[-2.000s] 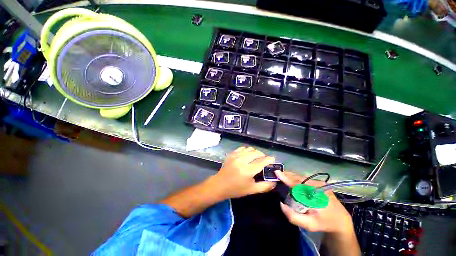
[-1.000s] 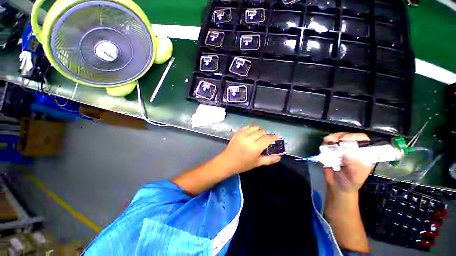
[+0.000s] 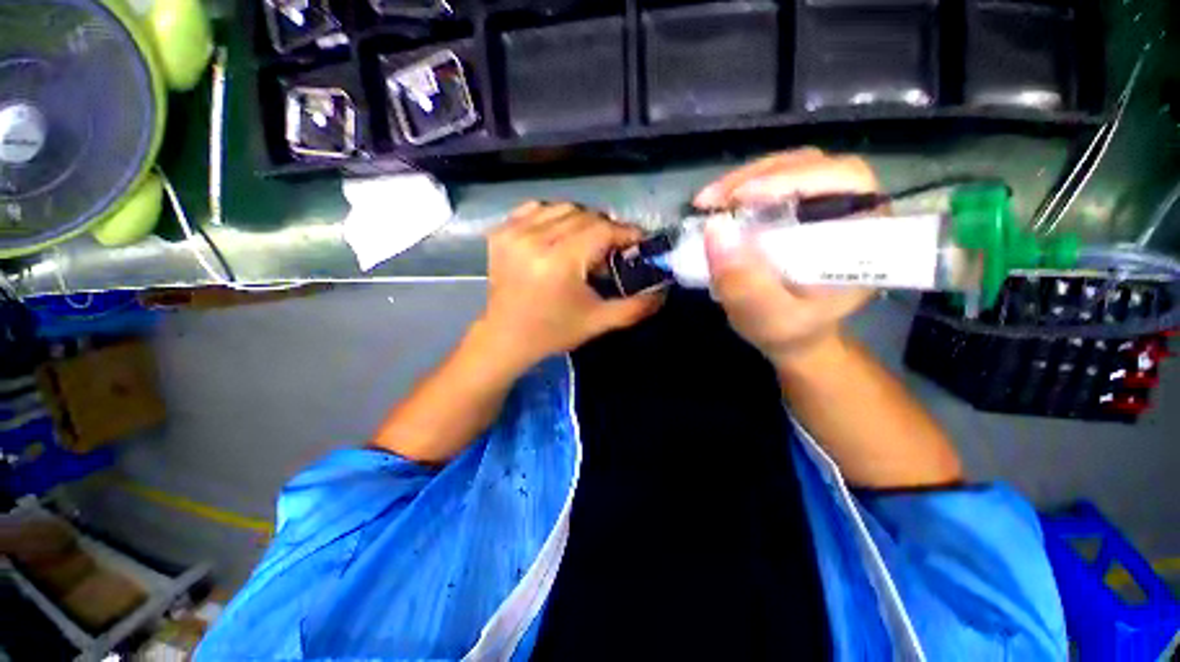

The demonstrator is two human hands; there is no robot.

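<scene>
My left hand [image 3: 557, 274] holds a small black housing [image 3: 637, 269] between thumb and fingers at the bench's front edge. My right hand [image 3: 786, 252] is closed around a dispensing syringe [image 3: 861, 252] with a clear barrel and white label. The syringe lies nearly level, its blue tip [image 3: 665, 261] pointing left at the housing; whether it touches is too blurred to tell. A green adapter [image 3: 980, 246] with an air hose is at its rear end. The black blister tray [image 3: 563, 78] behind my hands holds several housings at its left end.
A lime-framed fan [image 3: 97, 123] stands at left, with a thin white stick [image 3: 218, 136] beside it. White wiping paper [image 3: 395, 217] lies at the bench edge. Thin metal tweezers [image 3: 1097, 149] lie at right. A black parts rack [image 3: 1035, 343] is low at right, a blue crate [image 3: 1110, 588] below.
The right hand has turned the syringe level and brought its tip from the right to the housing. The view has moved closer to the bench edge. The left hand still holds the housing.
</scene>
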